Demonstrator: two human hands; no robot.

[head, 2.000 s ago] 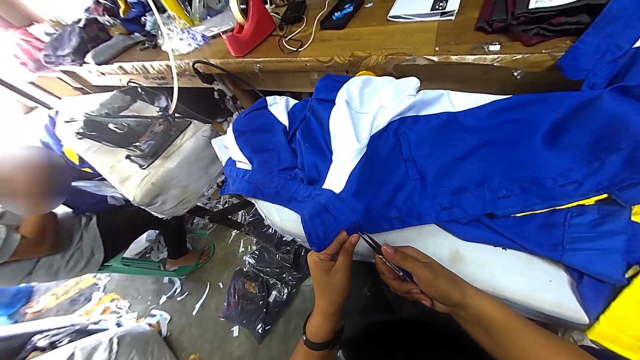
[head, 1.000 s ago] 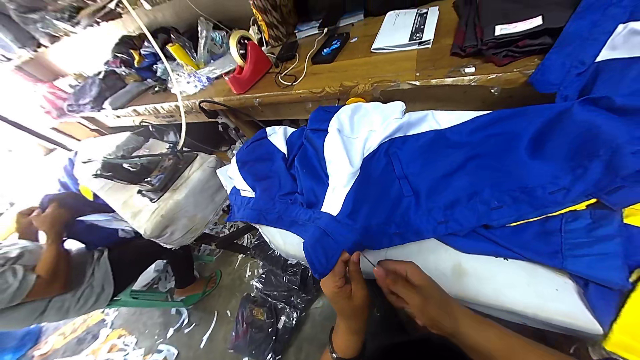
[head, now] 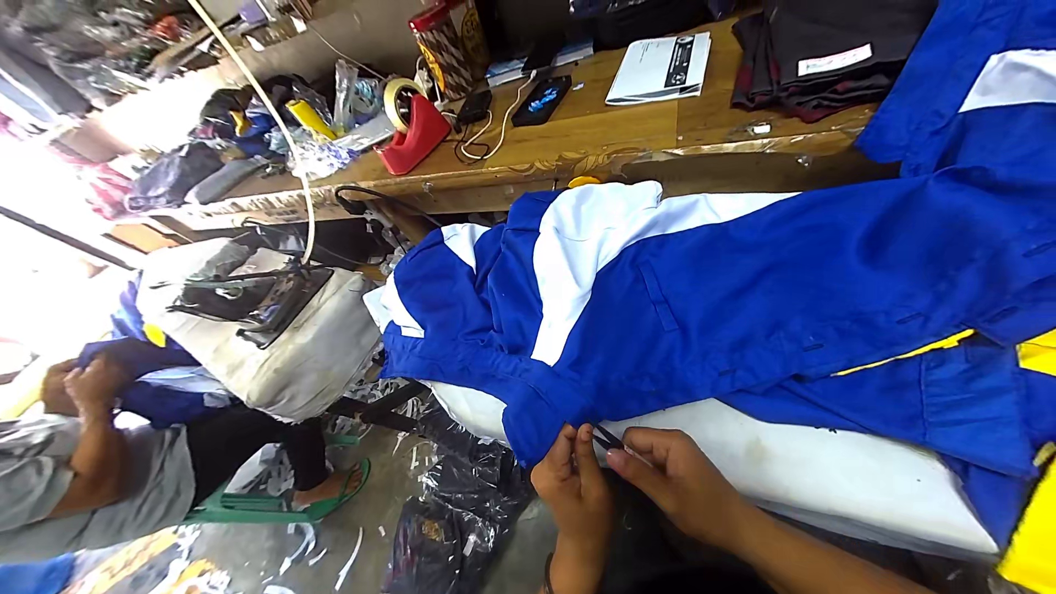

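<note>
A blue and white garment [head: 742, 272] with yellow parts lies across a padded white board [head: 767, 454]. My left hand [head: 577, 487] pinches the garment's lower edge near its collar-like end. Close to those fingertips, my right hand [head: 676, 478] grips a small dark tool [head: 609, 437], whose tip points at the pinched cloth. Its exact kind cannot be told, as the fingers cover most of it. A short slit-like seam shows on the blue cloth above the hands.
Behind the garment runs a wooden table [head: 511, 169] with a red tape dispenser [head: 417, 136], a phone [head: 542, 101], papers [head: 660, 70] and dark folded clothes [head: 800, 66]. At left, a person [head: 107, 462] sits beside another padded board [head: 272, 363]. Plastic-wrapped items [head: 445, 511] and scraps lie on the floor.
Both hands stay at the garment's edge, with the right hand's fingers now more closed around the tool than two seconds ago. The view has shifted, showing more of the table.
</note>
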